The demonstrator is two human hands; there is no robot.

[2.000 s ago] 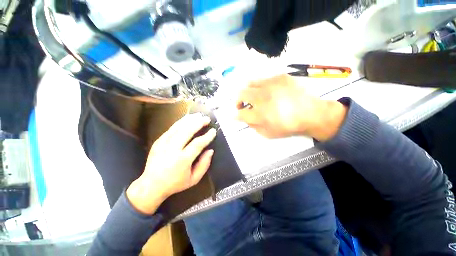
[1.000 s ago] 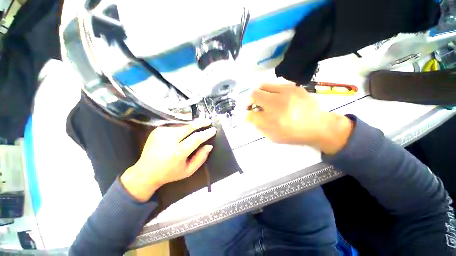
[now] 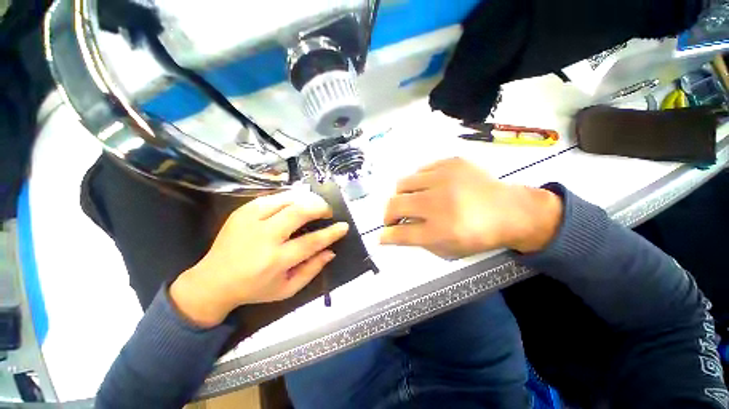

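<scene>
A dark garment panel (image 3: 136,232) lies on the table left of the needle and under my left hand. A smaller brownish-black cut piece (image 3: 345,254) runs up to the presser foot (image 3: 300,172). My left hand (image 3: 268,252) lies flat on the cloth, fingertips just below the foot, pressing it down. My right hand (image 3: 448,209) rests on the white table right of the cloth, fingers curled; a dark ring-like object shows at its fingers, and I cannot tell if it is held. The lockstitch machine head (image 3: 232,56) with its ribbed tension dial (image 3: 332,100) stands above the fingers.
Orange-yellow and black snips (image 3: 515,135) lie behind my right hand. A brown-black roll (image 3: 647,134) lies at the right end. Black cloth (image 3: 519,48) hangs over the machine arm. A printed ruler (image 3: 384,316) runs along the front edge. A tan box (image 3: 240,398) is below the table.
My right hand has moved down and toward the front edge, away from the machine head. My left hand stays on the cloth, and the cloth has shifted slightly. The camera view has shifted too.
</scene>
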